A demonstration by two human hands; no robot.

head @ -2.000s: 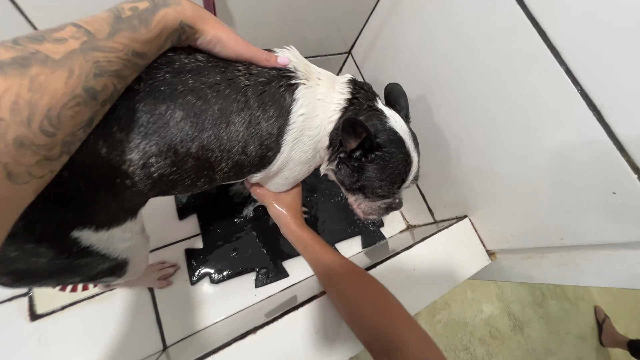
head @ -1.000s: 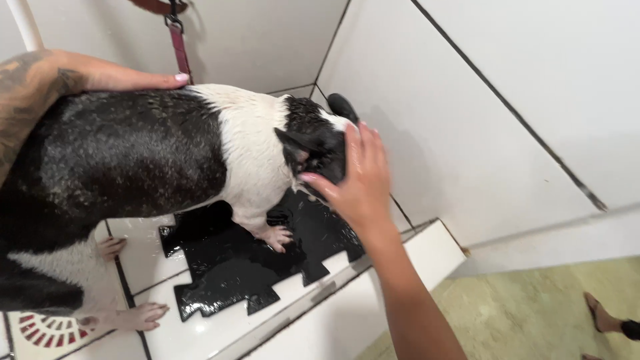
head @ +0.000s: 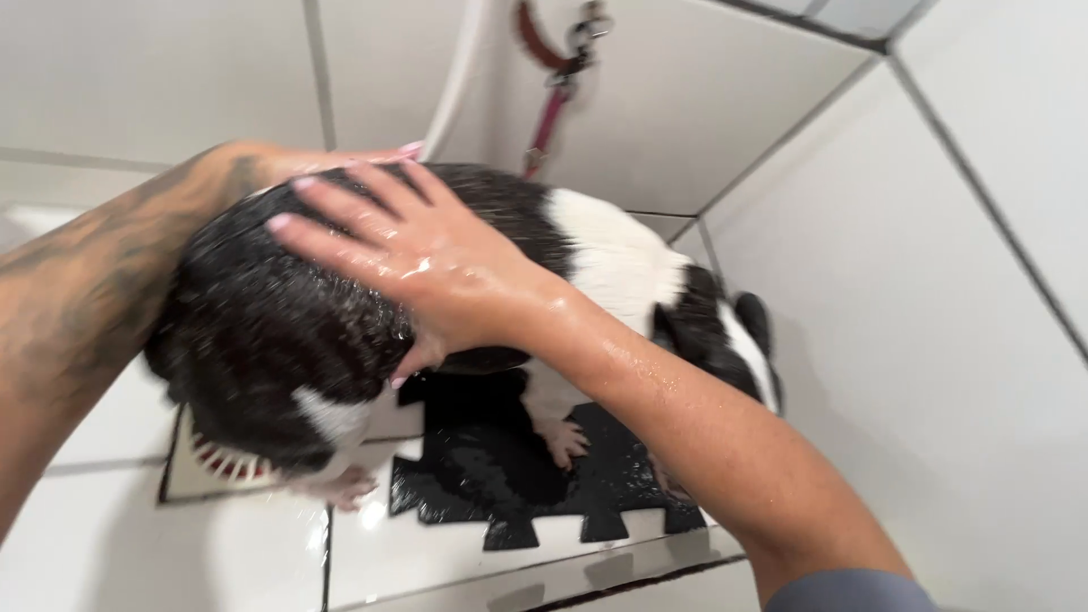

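A wet black and white dog (head: 280, 323) stands in a tiled shower, its head to the right and its rump to the left. My right hand (head: 425, 263) lies spread over the dog's back and side near the rump, fingers apart, skin wet and shiny. My left hand (head: 340, 159) rests along the far side of the dog's back, partly hidden behind the dog; its fingers are only partly visible. One front paw is on a black interlocking foam mat (head: 484, 484), and a hind paw is on the white tile.
A round floor drain (head: 229, 463) lies under the dog's rear. By the back wall hang a white hose (head: 455, 81) and a pink leash (head: 548, 127) with a brown collar (head: 537, 41). White tiled walls meet at the right, and a raised ledge (head: 625, 565) runs along the near side.
My right hand has moved from the dog's head to its back near the rump. My left hand has shifted toward the rear. The view has swung left.
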